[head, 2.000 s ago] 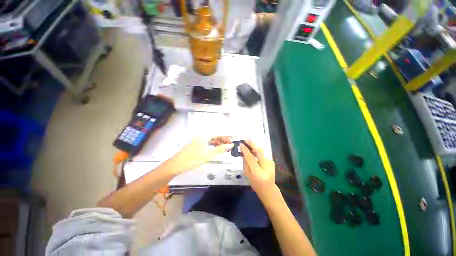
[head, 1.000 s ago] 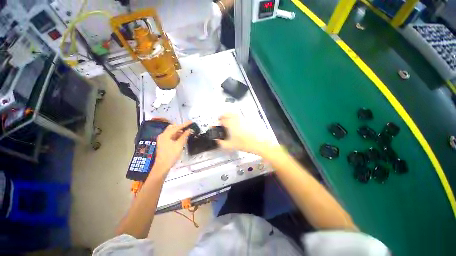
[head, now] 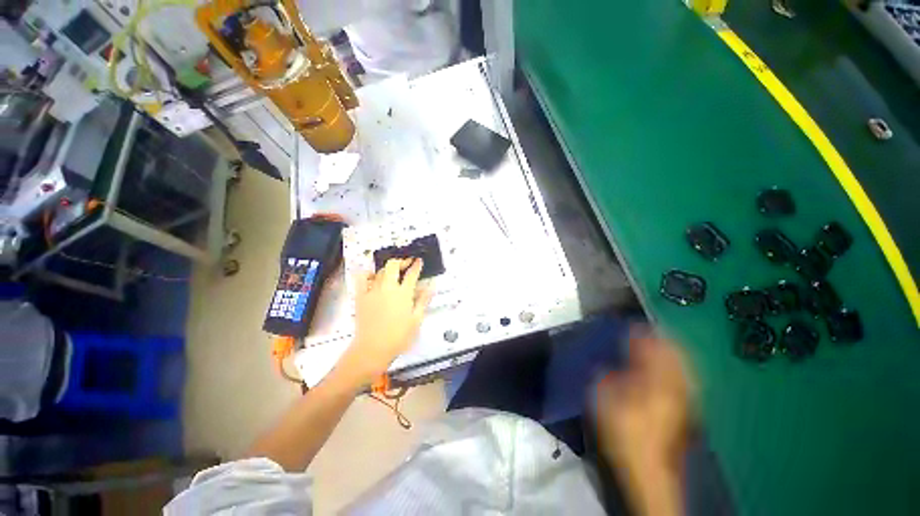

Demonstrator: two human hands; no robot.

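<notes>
The dark fixture block (head: pixel 432 257) lies on the white machine base (head: pixel 525 272). My left hand (head: pixel 388 302) reaches in from the front, with its fingertips on the fixture's left part; whether they hold a small part cannot be told. My right hand (head: pixel 646 398) is strongly blurred, off the base's right front corner and beside the green belt; its fingers and any part in them cannot be made out. Black watch housings with shiny rims, several of them, lie loose on the green belt (head: pixel 625 131), one of them nearest the base (head: pixel 683 287).
The amber cylinder (head: pixel 318 116) stands at the base's rear left, with white tissue (head: pixel 338 168) before it. A black block (head: pixel 480 144) lies rear right, thin tweezers (head: pixel 494 219) in front of it. A handheld terminal (head: pixel 305 277) lies at the left edge. A yellow line (head: pixel 807 121) crosses the belt.
The fixture is nearer the base's front than two seconds ago. My right hand has left the work area and moved right, off the base. My left hand is now on the fixture. The view has shifted.
</notes>
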